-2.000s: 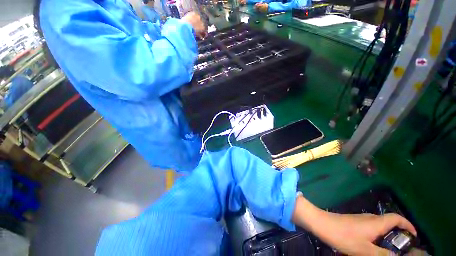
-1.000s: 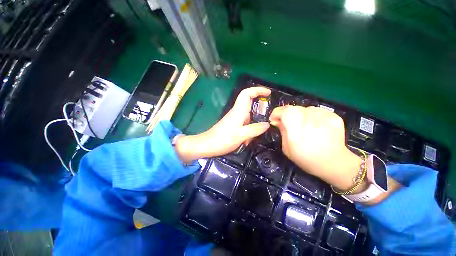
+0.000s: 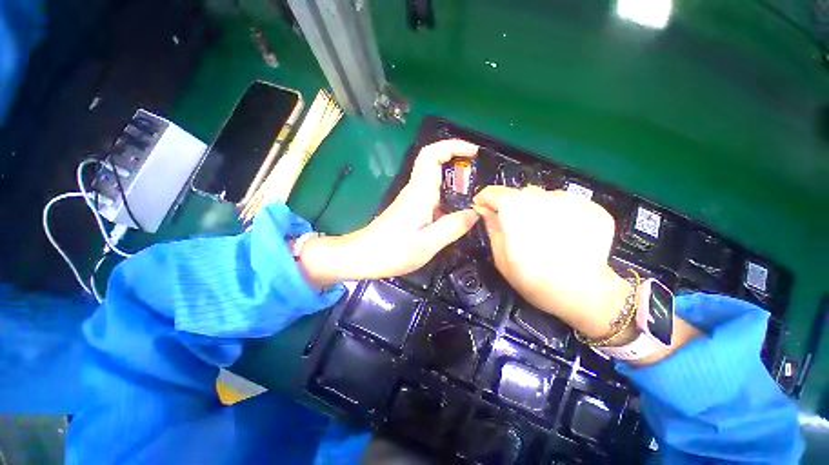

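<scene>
A small black electronic unit [image 3: 460, 180] with an orange and pale face is held over the upper left part of the tray. My left hand [image 3: 400, 232] grips it between thumb and fingers. My right hand [image 3: 551, 250] is beside it, its fingertips pinched together at the unit's lower right edge; whether they hold a small part is hidden. The black compartment tray [image 3: 359, 363] lies under both hands. Parts with white QR labels [image 3: 647, 222] sit in some pockets, and a round-marked part [image 3: 469, 282] sits in a pocket below the hands.
Left of the tray lie a bundle of pale sticks [image 3: 295, 159], a smartphone [image 3: 247, 143], a thin black cable [image 3: 334, 194] and a white power strip [image 3: 164, 177] with cables. A metal upright [image 3: 341, 54] stands behind the tray. A dark stack fills the far left.
The view has swung from the coworker and stacked trays to the tray. My right hand has come into view beside the unit. Since one second ago both hands keep nearly the same hold.
</scene>
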